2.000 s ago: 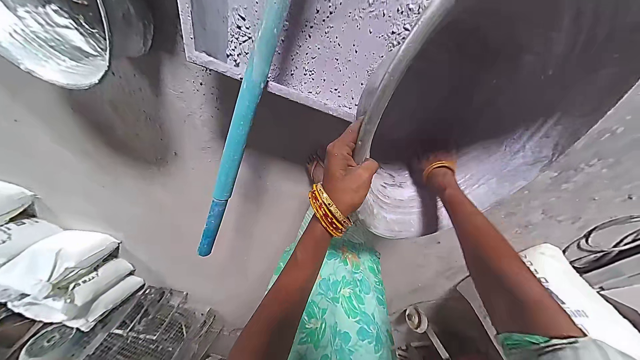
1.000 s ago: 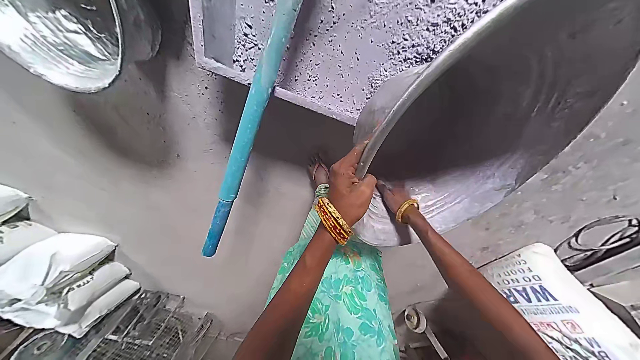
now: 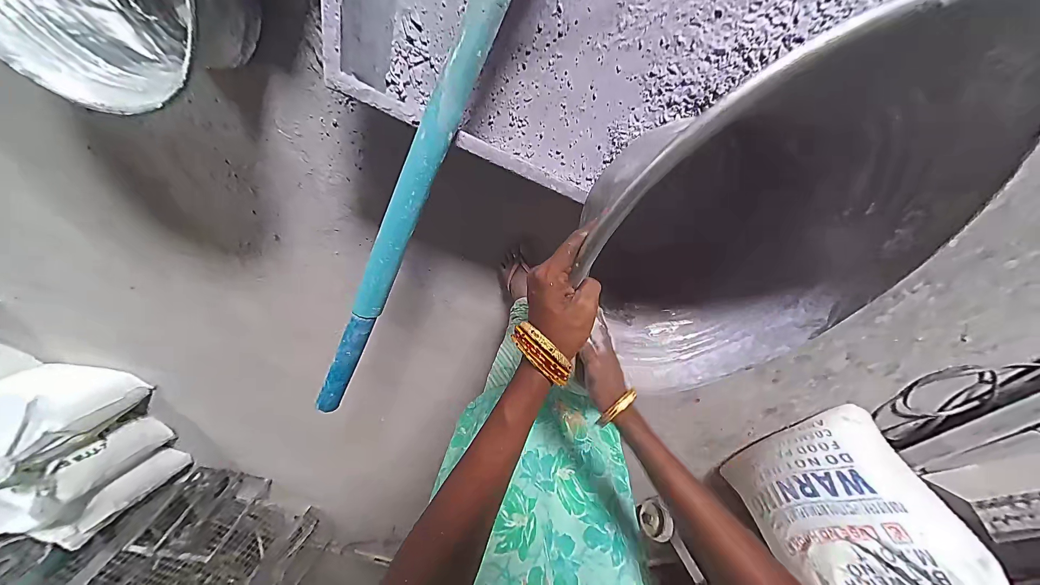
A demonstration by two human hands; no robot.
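Note:
A large, round metal pan (image 3: pixel 699 349) stands tilted on its edge at the right, its hollow side in view. My left hand (image 3: pixel 562 296), with several bangles at the wrist, is closed around the pan's rim. Close beside and below it, my right hand (image 3: pixel 601 366) is at the lower edge of the pan; its fingers are partly hidden, so its hold is unclear. Behind the pan lies a shallow tray (image 3: pixel 520 175) holding grey, crumbly material. A blue-green pole (image 3: pixel 406 203) slants across the view, left of my hands.
White sacks (image 3: pixel 89 414) are stacked at the left, above wire mesh racks (image 3: pixel 203 520). A printed white sack (image 3: pixel 853 504) lies at the lower right, near coiled cable (image 3: pixel 942 398). Another metal vessel (image 3: pixel 106 57) is at the upper left. My foot (image 3: pixel 514 272) is on the floor near the pan.
My right hand has come out from the inside of the pan, toward the left, and is now close to my left hand. The left hand has stayed on the rim.

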